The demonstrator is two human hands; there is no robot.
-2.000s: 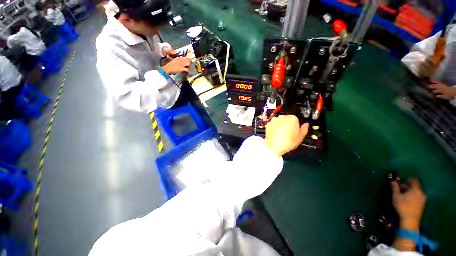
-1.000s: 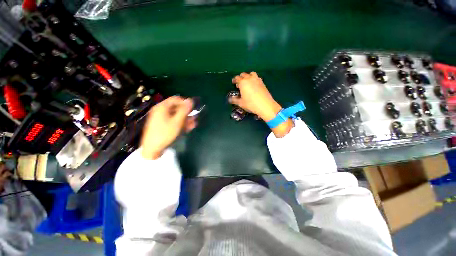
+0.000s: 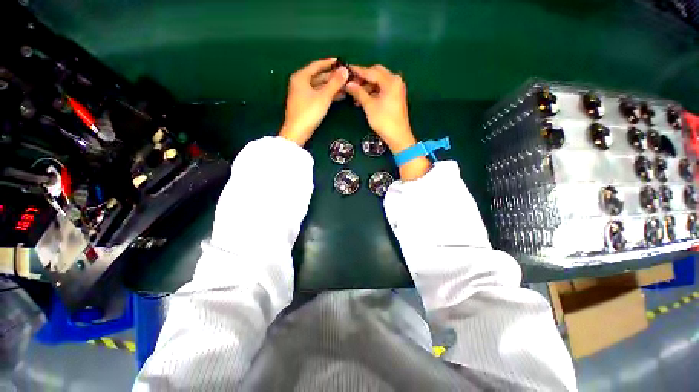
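Note:
My left hand [image 3: 313,99] and my right hand [image 3: 381,103] meet at the upper middle of the bench. Their fingertips hold a small dark round electronic unit [image 3: 345,69] between them, mostly hidden by the fingers. Several round electronic units [image 3: 346,182] lie on the dark green mat below the hands, with shiny silver-and-dark inner parts facing up. My right wrist wears a blue strap [image 3: 418,154].
The test fixture [image 3: 115,176] with red-grip toggle clamps [image 3: 83,113] and a red digit display [image 3: 26,219] stands at the left. Stacked clear trays [image 3: 571,164] with dark units stand at the right. An open carton [image 3: 605,310] is below them.
My left hand has moved from beside the fixture to meet my right hand. My right hand has moved up off the loose units, which now show below. Earlier, my left hand was at the fixture.

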